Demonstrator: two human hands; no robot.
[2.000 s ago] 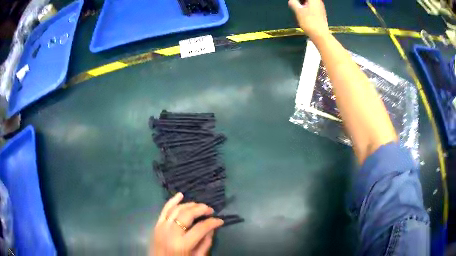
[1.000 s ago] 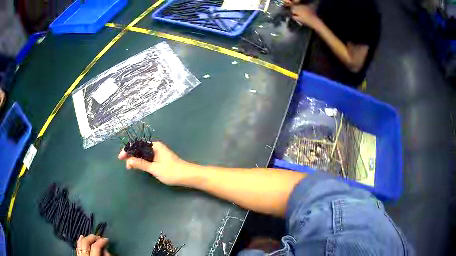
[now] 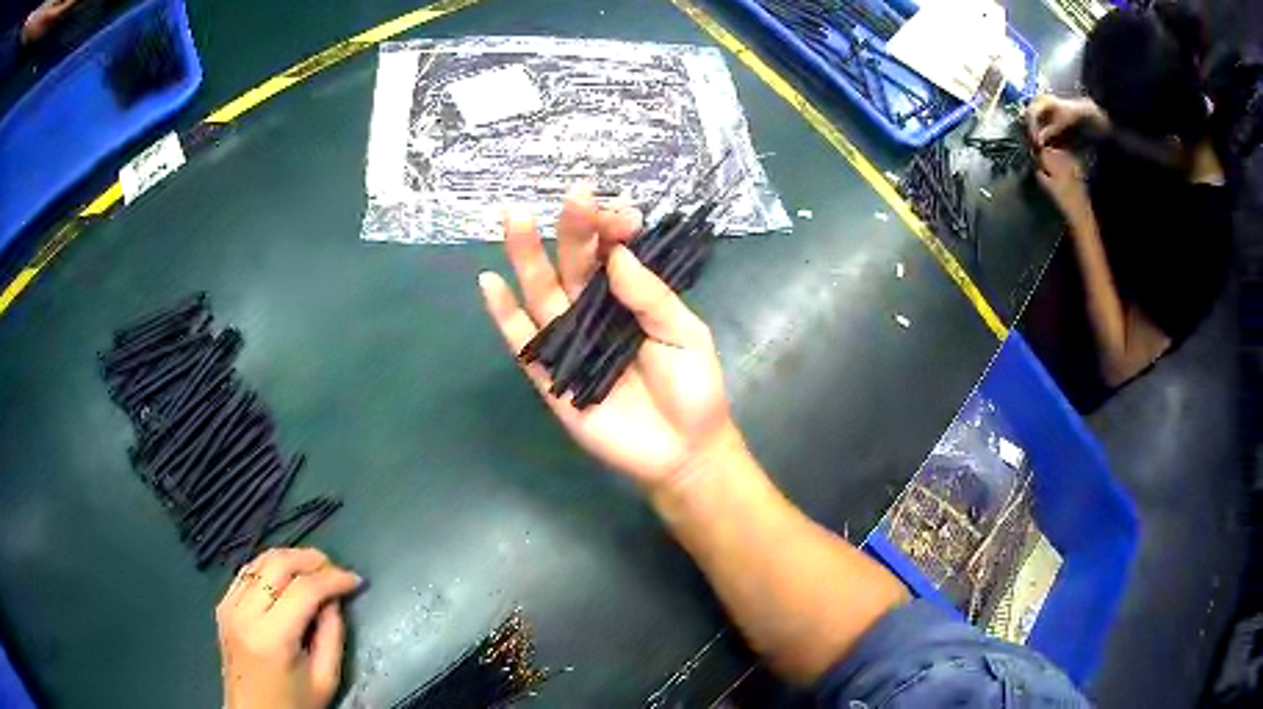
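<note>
My right hand (image 3: 630,333) is raised palm up over the mat and holds a bunch of slim black sticks (image 3: 610,312) across the palm under the thumb. Thin dark leads stick out at the upper right end of the bunch. A neat pile of black sticks (image 3: 201,429) lies on the mat at left. My left hand (image 3: 288,623) rests at the near end of this pile, its fingers curled down; whether it grips a stick is hidden. A dark cable bundle (image 3: 485,672) with gold tips lies at the bottom edge between my hands.
A clear plastic bag of parts (image 3: 554,139) with a white label lies beyond my right hand. A blue tray (image 3: 90,132) stands at upper left, another blue tray (image 3: 907,125) at upper right. A blue bin (image 3: 1073,457) with bagged cables is at right. A person (image 3: 1150,180) works at upper right.
The view has shifted. My right hand has turned palm up, and the held bunch now lies lengthwise across it. My left hand is still by the pile's near end.
</note>
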